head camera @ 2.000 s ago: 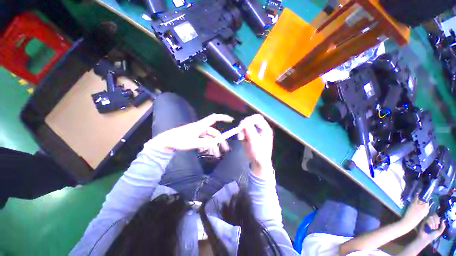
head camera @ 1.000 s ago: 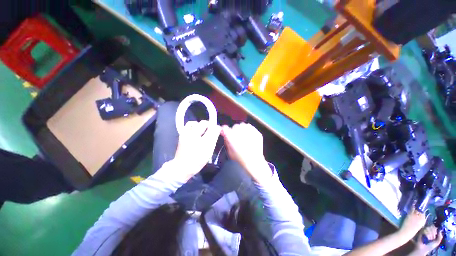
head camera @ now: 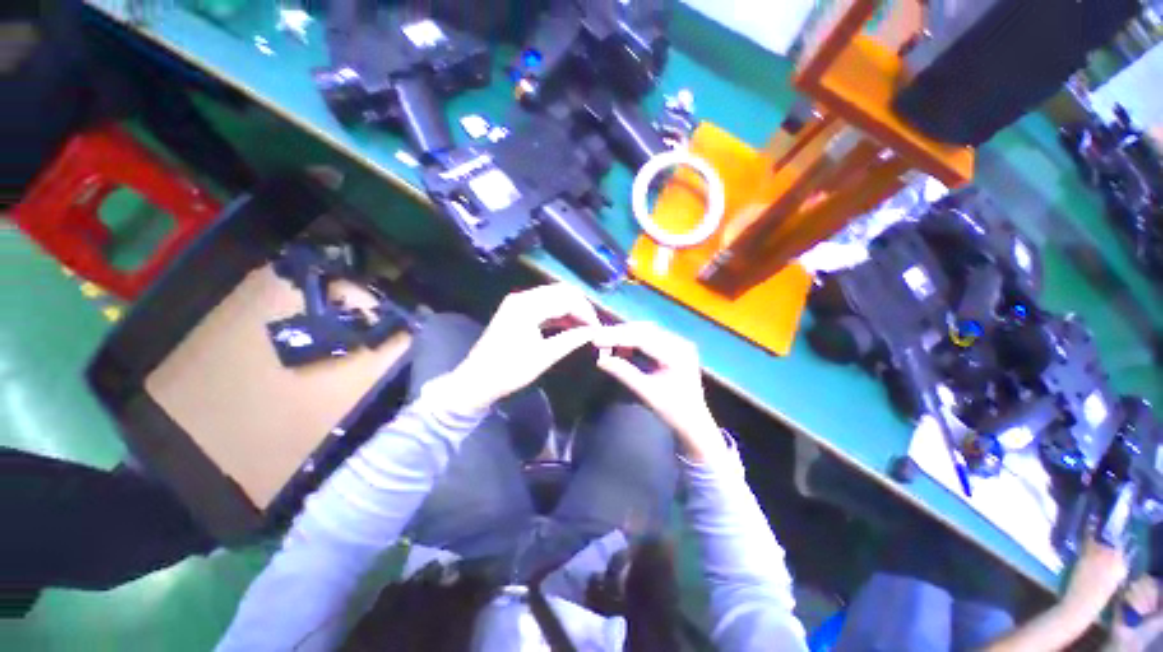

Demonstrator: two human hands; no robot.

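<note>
My left hand [head camera: 542, 338] and my right hand [head camera: 653, 363] are above my lap, close to the bench edge. Their fingertips meet, with thumbs and forefingers pinched close together. Whether something small is between them I cannot tell. A white tape ring [head camera: 679, 237] lies on the orange base [head camera: 753, 312] of the stand, in front of its upright. A black unit with a pale label [head camera: 495, 191] lies on the bench just beyond my hands, its black barrel [head camera: 580, 242] pointing towards the bench edge.
More black units [head camera: 912, 280] lie on the green bench [head camera: 816, 414] at right and back left. A large black body [head camera: 1008, 70] tops the stand. A black bin [head camera: 128, 369] with black parts and a red stool [head camera: 109, 210] are at left. A neighbour's hands [head camera: 1099, 573] work at lower right.
The white ring has left my left hand and now lies on the orange base. My hands have come together at the fingertips. The view has shifted, showing more of the bench's far left.
</note>
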